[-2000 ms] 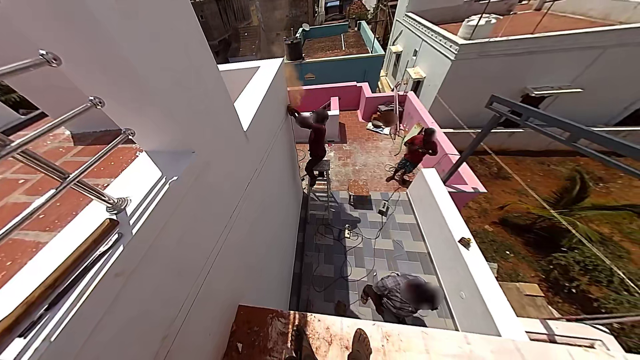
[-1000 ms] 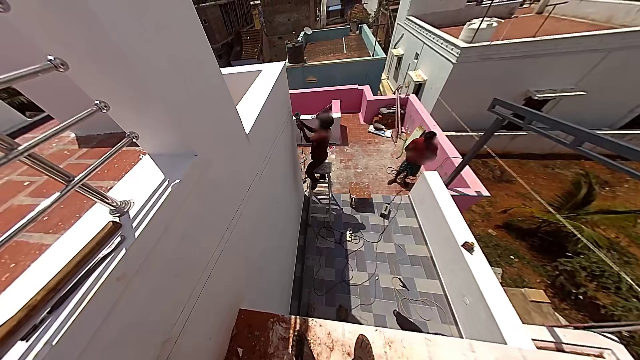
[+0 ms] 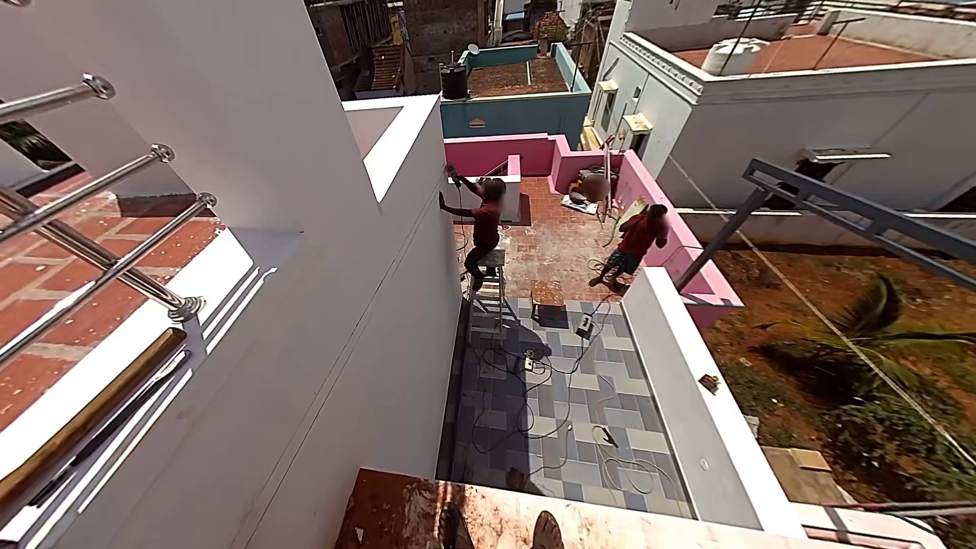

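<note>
Neither of my hands shows in the view. My feet (image 3: 547, 530) are at the edge of a stained ledge (image 3: 610, 518), high above a tiled terrace floor (image 3: 549, 427). Down there a person (image 3: 486, 221) is up on a metal stepladder (image 3: 488, 293) by the white wall (image 3: 381, 335), one hand on the wall and the other holding a dark tool against it. A second person (image 3: 639, 240) stands beside the pink parapet (image 3: 663, 213), arms raised near the head. Cables and a power box (image 3: 585, 326) lie on the tiles.
Steel railing pipes (image 3: 114, 263) and a wooden pole (image 3: 91, 412) are at the left. A small stool (image 3: 547, 292) stands beyond the ladder. A low white wall (image 3: 709, 412) borders the terrace at right, with a steel frame (image 3: 854, 213) past it. The ledge drops off sharply.
A person who crouched on the tiles just below the ledge two seconds ago is out of view. The person on the ladder has shifted their arms against the wall.
</note>
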